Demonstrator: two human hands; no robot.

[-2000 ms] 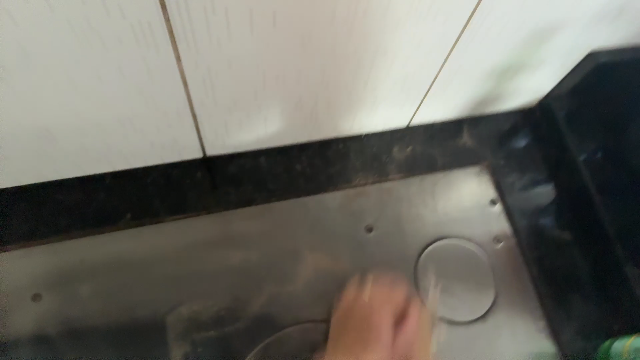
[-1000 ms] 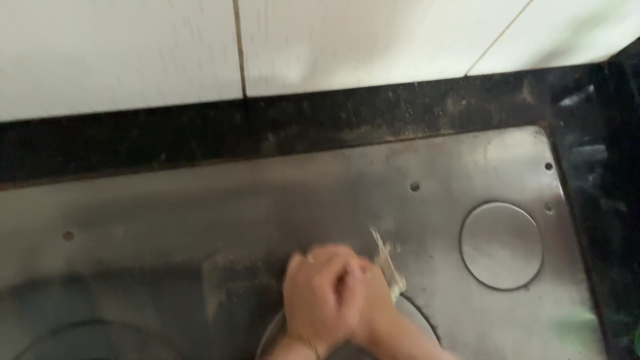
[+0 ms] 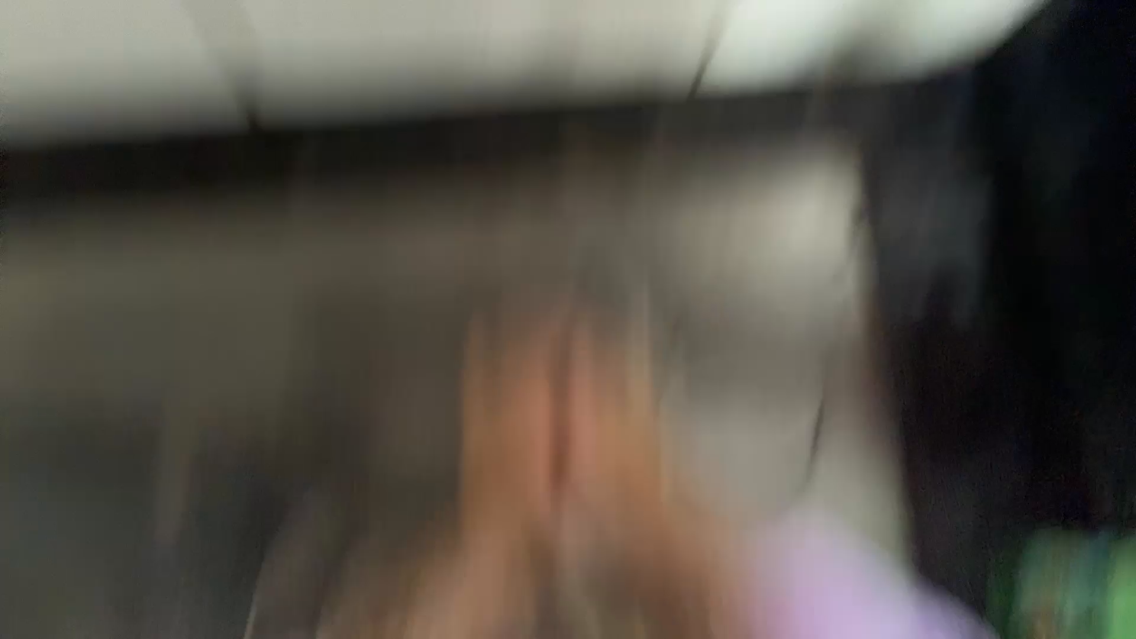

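Observation:
Strong blur covers the whole view. My left hand (image 3: 510,426) and my right hand (image 3: 612,426) are side by side, close together, at the lower middle. Both are over a stainless steel cooktop panel (image 3: 763,266). The blur hides the fingers, so whether anything is held between them cannot be made out. A pale streak runs up along the right hand's edge. A light purple sleeve (image 3: 834,577) shows at the lower right, beside the right forearm.
White wall tiles (image 3: 444,53) rise behind a black stone strip (image 3: 399,146) at the panel's back edge. Dark surfaces border the panel on the right. A blurred green object (image 3: 1065,586) stands at the lower right corner.
The purple sleeve has come into view at the lower right. The hands were together over the panel one second ago too. The view has shifted and blurred heavily.

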